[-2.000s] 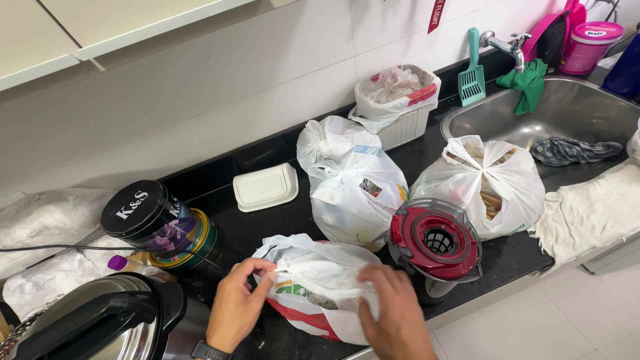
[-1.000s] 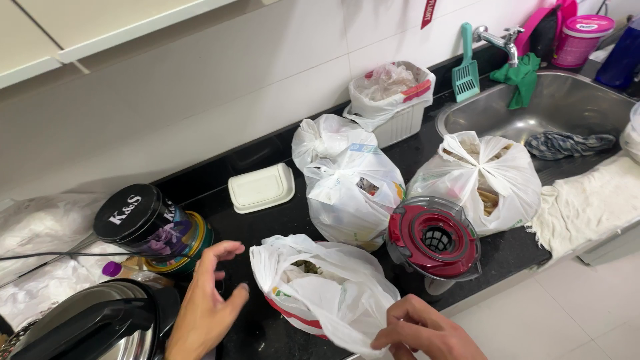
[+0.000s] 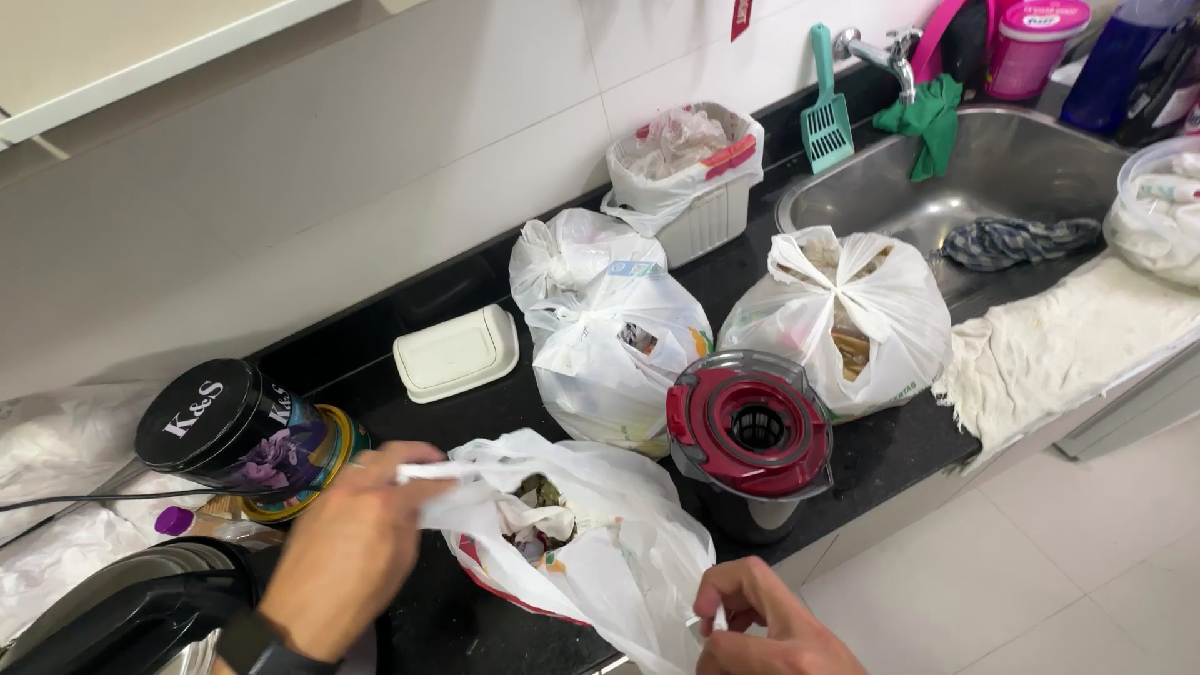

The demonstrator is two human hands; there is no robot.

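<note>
A white plastic bag [image 3: 619, 506] with a red part low on its side lies open on the black counter, refuse showing in its mouth. My left hand [image 3: 361, 544], slightly blurred and with a dark watch at the wrist, pinches the bag's left edge and pulls it out. At the bag's lower right edge, my right hand [image 3: 769, 619] grips another bit of the plastic between thumb and fingers. Behind it stand a knotted white bag [image 3: 609, 347] and, farther right, another knotted bag [image 3: 844, 319] with gaps showing brown contents. A red and grey vacuum dust container part [image 3: 750, 427] stands between them and my right hand.
A white lidded box [image 3: 457, 354], a lined bin [image 3: 703, 211] and a steel sink [image 3: 1012, 150] line the back. A black tin [image 3: 211, 422] and a pot with a black-handled lid [image 3: 122, 600] are at left. A cream cloth [image 3: 1059, 347] hangs over the front edge.
One second ago my left hand was apart from the bag with its fingers spread; now it holds the left edge. My right hand still grips the plastic at the right.
</note>
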